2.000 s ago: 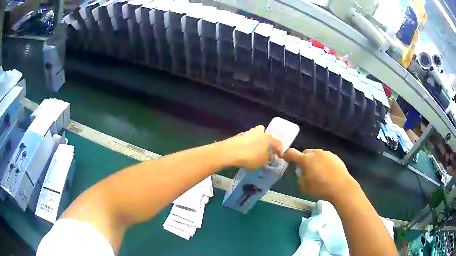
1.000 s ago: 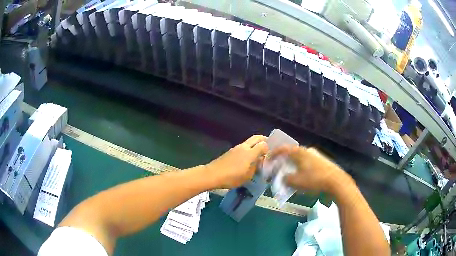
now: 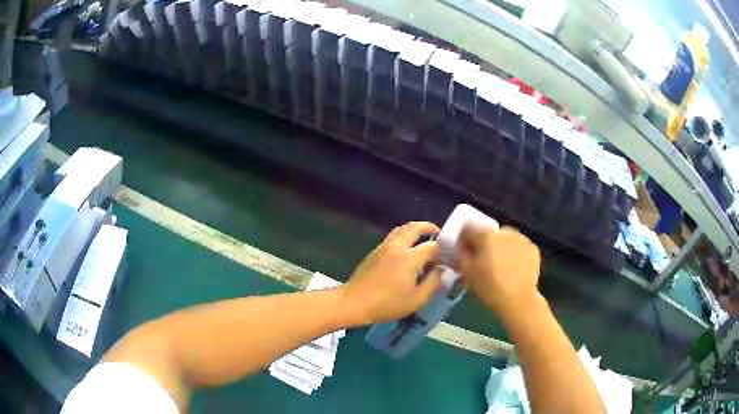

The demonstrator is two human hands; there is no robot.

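A retail box with a dark device pictured on its front stands tilted on the green tabletop near the pale strip, its white flap raised at the top. My left hand grips the box's upper left side. My right hand is at the box top beside the flap, its fingers bent over the opening. What the right fingers hold is hidden. A fanned pile of leaflets lies left of the box, partly under my left forearm. Wrapped devices in pale teal-white wrapping lie at the lower right, partly behind my right forearm.
Stacked retail boxes stand at the left edge. A dark green belt runs beyond the pale strip. A long row of upright boxes lines the far side, under a metal rail. One box stands far left.
The white wrapped item seen in my right hand one second ago no longer shows. My right hand is now at the box opening. The standing box at far left has shifted up and left in view.
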